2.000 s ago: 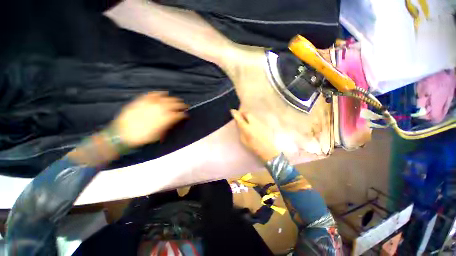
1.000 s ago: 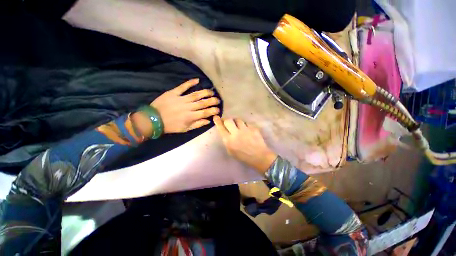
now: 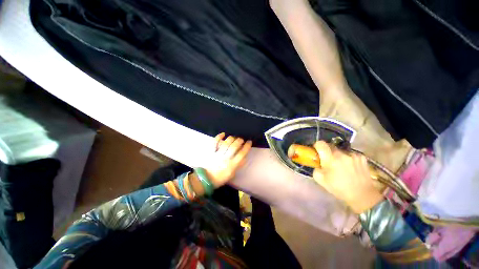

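A black garment (image 3: pixel 173 63) lies spread over the pale ironing table (image 3: pixel 126 114). A thin pale stitch line (image 3: pixel 199 95) runs beside its matte hem band (image 3: pixel 157 100). My right hand (image 3: pixel 346 173) grips the yellow-orange handle of the steam iron (image 3: pixel 307 128). The iron's pointed tip is at the right end of the hem band, and its plate lies partly over the pale cloth. My left hand (image 3: pixel 229 156) rests at the table's near edge, left of the iron, with fingertips at the garment's edge. It holds nothing that I can see.
More black cloth with pale lines (image 3: pixel 388 58) lies at the upper right. The hose (image 3: pixel 394 184) runs right from the iron, past pink cloth (image 3: pixel 417 171) and white cloth (image 3: pixel 459 152). A pale container or sheet (image 3: pixel 42 142) and dark cloth (image 3: pixel 29 205) are at lower left.
My right hand has taken hold of the iron and moved it off its rest onto the hem's end. My left hand has left the garment for the near edge. The view has turned.
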